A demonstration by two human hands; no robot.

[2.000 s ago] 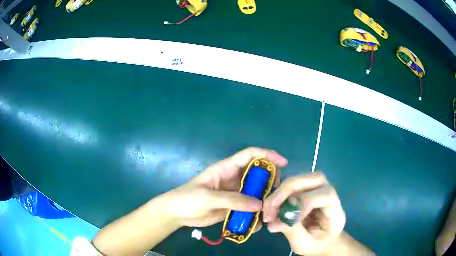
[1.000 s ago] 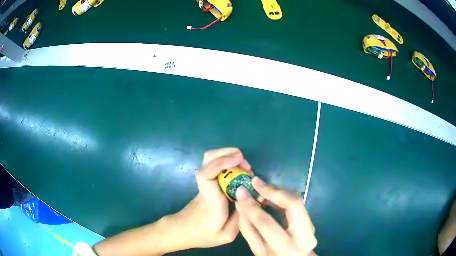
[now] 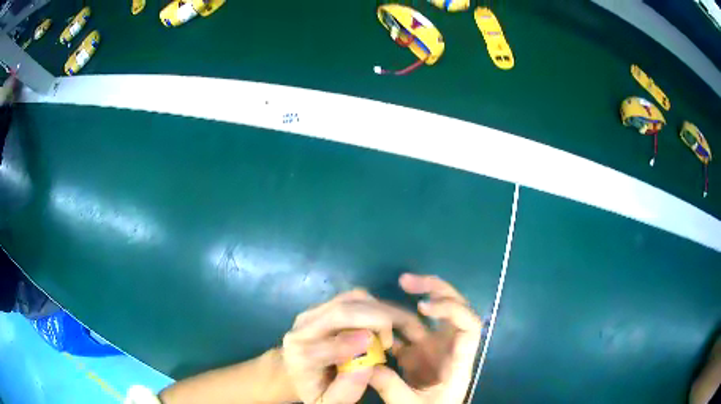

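Observation:
A yellow housing (image 3: 364, 357) is in my left hand (image 3: 328, 347), low in the middle of the head view. Only its yellow end shows between my fingers; the blue cell and the green board are hidden. My right hand (image 3: 435, 343) is just right of it and blurred, with its fingers spread and curved. Its thumb is by the housing's lower right side; I cannot tell if it touches. Nothing shows held in my right hand.
Beyond the white strip (image 3: 371, 120), the dark green belt carries a yellow shell with a red lead (image 3: 413, 35), a flat yellow cover (image 3: 494, 38) and several other yellow parts. At left are a blue bag (image 3: 67, 335) and part of a person (image 3: 8, 91).
The housing has turned end-on in my left hand and moved lower. My right hand has opened off the green board. The belt parts have shifted right and nearer in view.

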